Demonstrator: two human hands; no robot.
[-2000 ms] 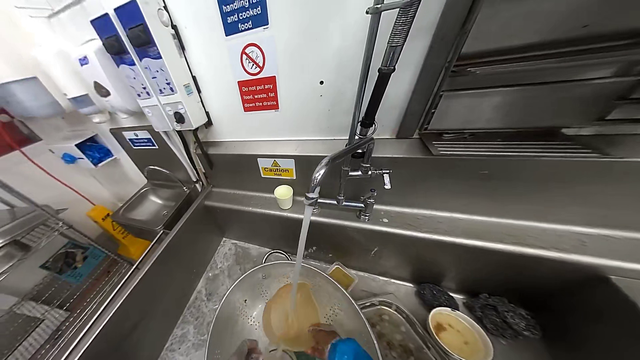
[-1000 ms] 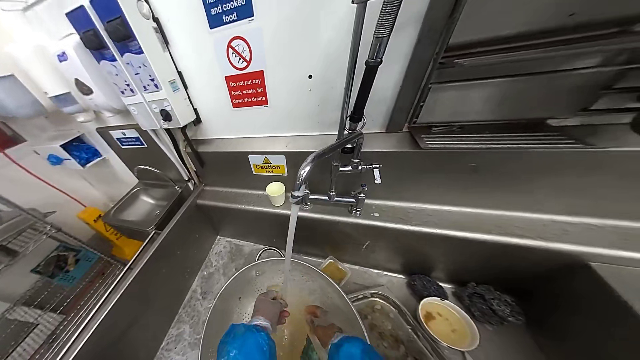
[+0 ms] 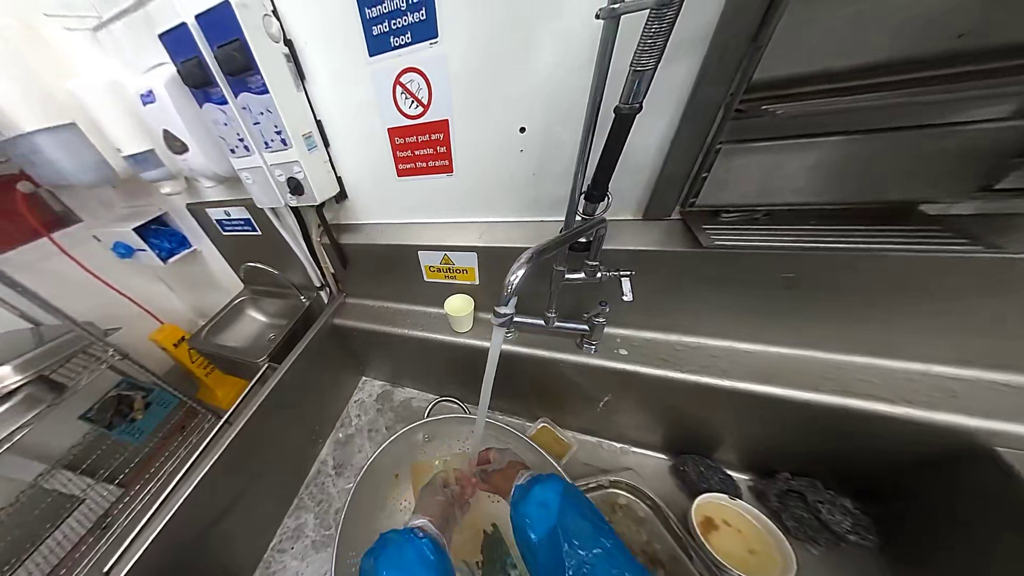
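Observation:
A large metal colander (image 3: 364,500) with a loop handle sits in the stainless steel sink, and water runs into it from the chrome faucet (image 3: 532,264). Over its middle are my left hand (image 3: 444,498) and my right hand (image 3: 499,472), both in clear gloves with blue sleeve covers. The hands meet beside the water stream, fingers bent; whether something small is between them cannot be made out. Cloudy, tan contents and a dark green piece (image 3: 498,552) lie below them in the colander.
Right of the colander are a small container (image 3: 552,440), a metal tray (image 3: 640,512), a round tub of cloudy liquid (image 3: 740,532) and dark scouring pads (image 3: 816,508). A pale yellow cup (image 3: 460,312) stands on the ledge. A hand basin (image 3: 252,324) is at the left.
My hands have come closer together and up toward the water stream. Two seconds ago they were low in the colander, beside a large, round, tan shape. The water keeps running.

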